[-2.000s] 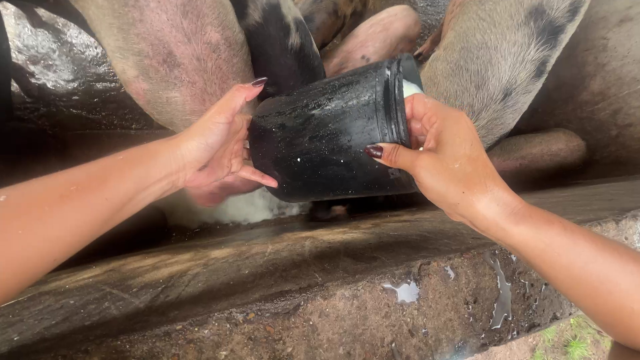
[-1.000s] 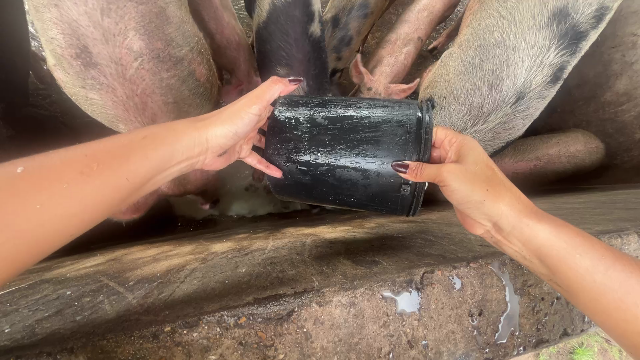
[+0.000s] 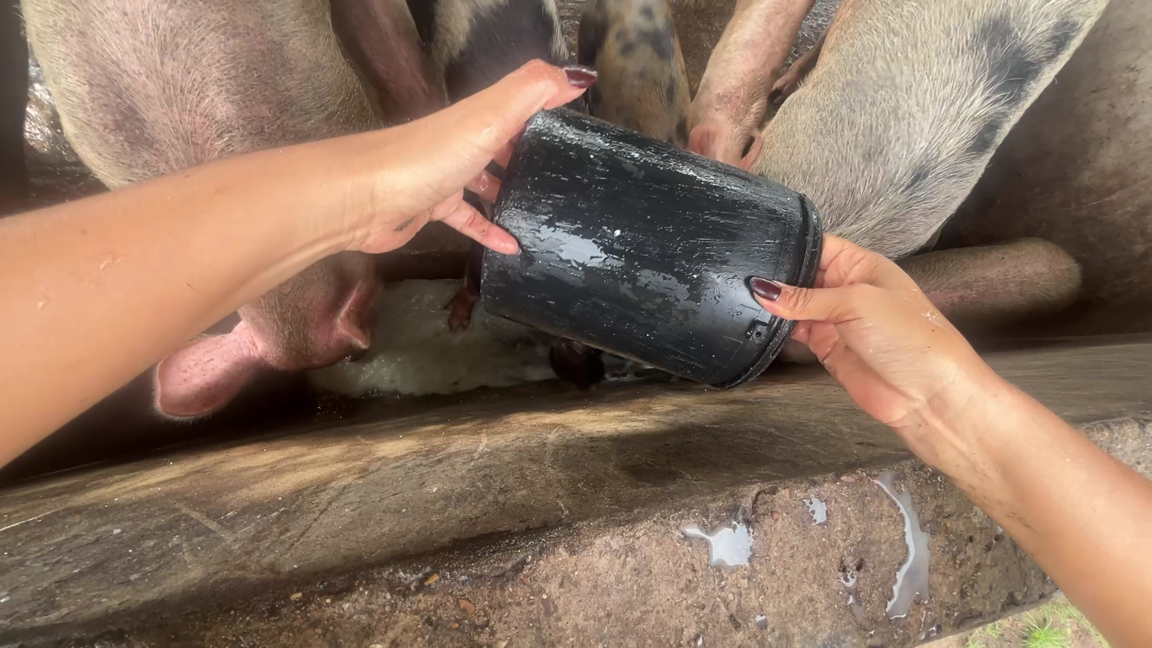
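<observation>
A wet black plastic bucket (image 3: 648, 243) lies on its side in the air over a feeding trough, its rim to the right and lower than its base. My left hand (image 3: 450, 157) holds the base end, thumb on top and fingers spread behind and below. My right hand (image 3: 864, 315) grips the rim, the thumb on the outer wall. The inside of the bucket is hidden. Whitish liquid (image 3: 432, 346) lies in the trough under and left of the bucket. A pig (image 3: 207, 99) has its snout down at the trough beside that liquid.
Several pigs crowd beyond the trough, one a spotted pig (image 3: 918, 117) at the right. A worn wall edge (image 3: 360, 486) runs across in front of me. Nearer lies a rough concrete ledge (image 3: 630, 585) with small puddles (image 3: 727, 544). Grass (image 3: 1044, 625) shows at the lower right.
The bucket, level a second ago, has tilted so that its rim end is lower; both hands keep hold of it. The pig at the left now shows its head and ear at the trough.
</observation>
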